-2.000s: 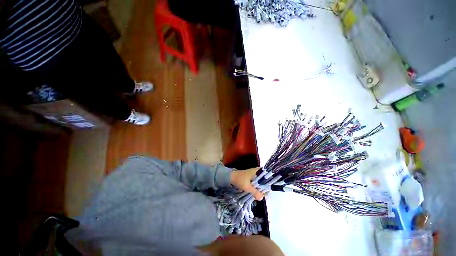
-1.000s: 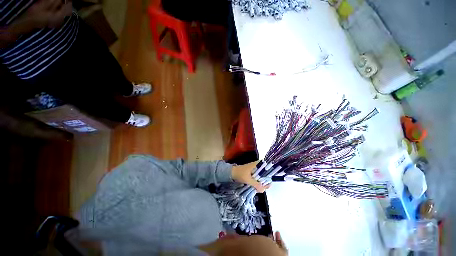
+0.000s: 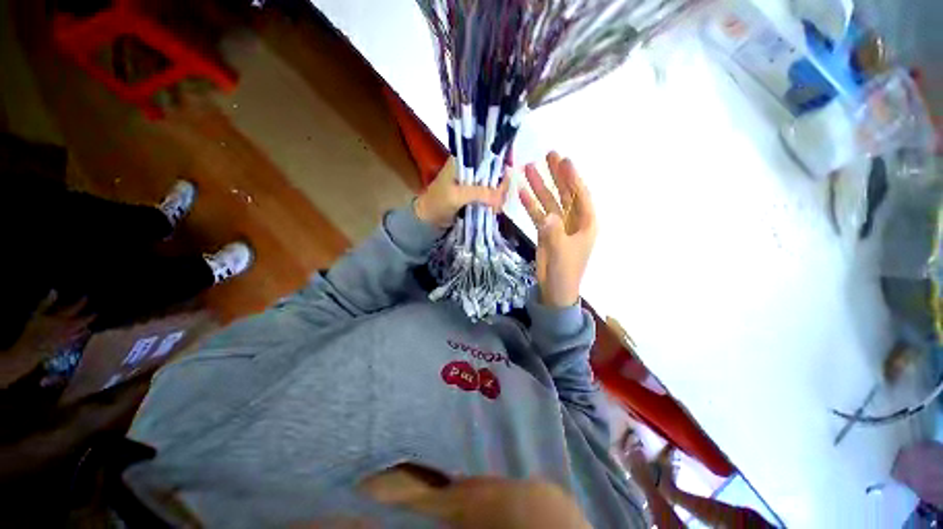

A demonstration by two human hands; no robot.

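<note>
A thick bundle of cable assemblies (image 3: 482,222) stands in front of my body at the bench edge. White connector ends fan out towards my sweatshirt; dark multicoloured lead wires spread away over the white tabletop and leave the top of the picture. Black and white sleeves show between them. My left hand (image 3: 460,196) is closed around the white jackets from the left side; some fingers show across the front. My right hand (image 3: 561,227) is just right of the bundle, raised, fingers spread, holding nothing. A gap shows between its fingers and the jackets.
The white tabletop (image 3: 703,258) runs diagonally to the right. Clear plastic and blue-marked items (image 3: 827,67) lie at its upper right. A red stool (image 3: 140,52), another person's shoes (image 3: 227,260) and a cardboard box (image 3: 134,356) are at left. Blurred skin-coloured shapes show at bottom right.
The view has turned and shifted. The bundle has come upright in front of my body, still in my left hand. My right hand has come up beside it, open.
</note>
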